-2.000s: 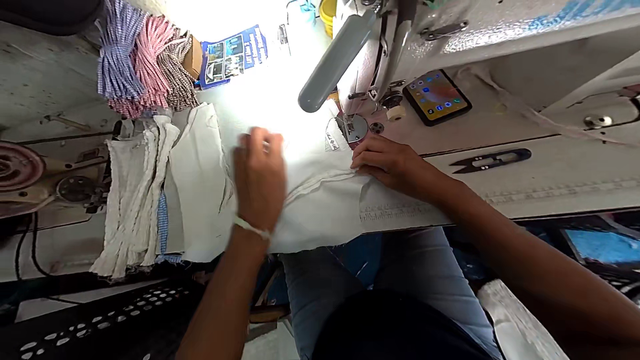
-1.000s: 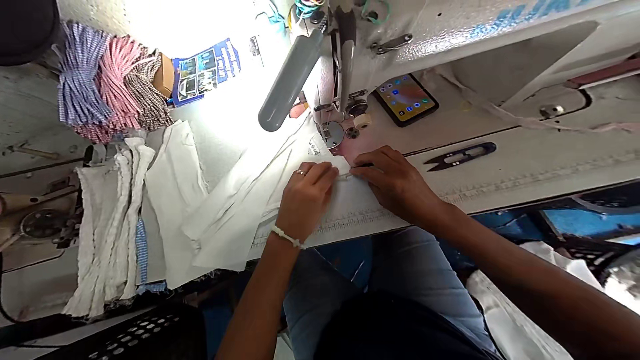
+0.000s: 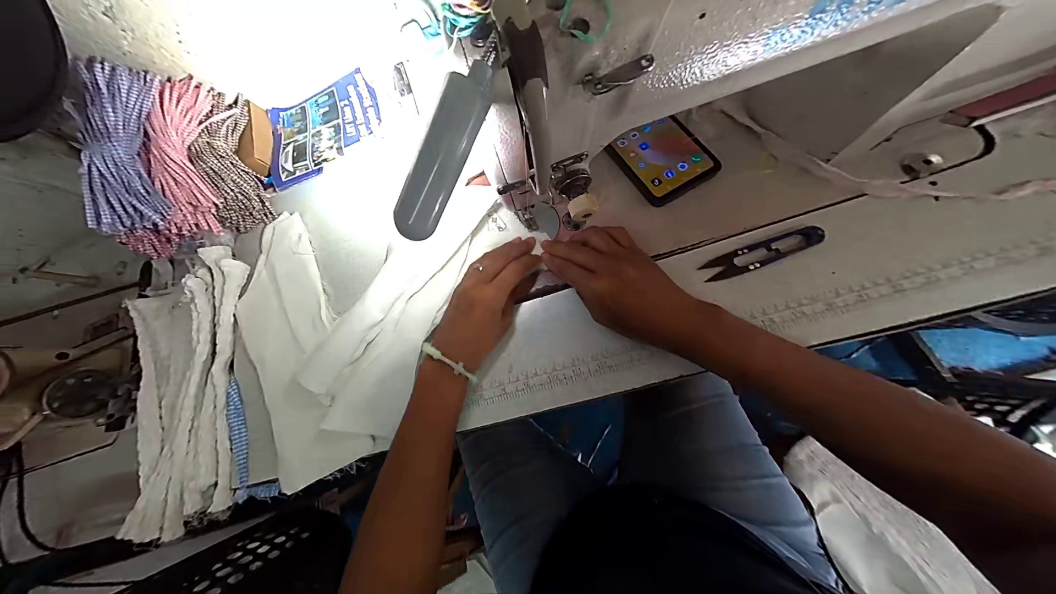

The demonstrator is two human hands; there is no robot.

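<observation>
My left hand (image 3: 487,301) and my right hand (image 3: 606,276) meet just in front of the presser foot (image 3: 528,216) of a sewing machine (image 3: 569,107). Their fingertips pinch the end of a white fabric piece (image 3: 404,330), which trails to the left over the table. Fingers hide most of the pinched edge. Left of it lie another white fabric piece (image 3: 285,330) and a stack of gathered white strips (image 3: 186,396) with a blue checked strip (image 3: 238,433) among them.
Thread snips (image 3: 763,253) and a smartphone (image 3: 664,158) lie to the right. Bundles of checked cord (image 3: 124,148) and a blue printed packet (image 3: 326,128) are at the upper left. A grey machine guard (image 3: 441,157) hangs above the fabric. A ruler tape (image 3: 561,375) runs along the front edge.
My left hand has moved right from over the fabric to join my right hand near the presser foot. The white fabric has been bunched into folds. The view has shifted somewhat.
</observation>
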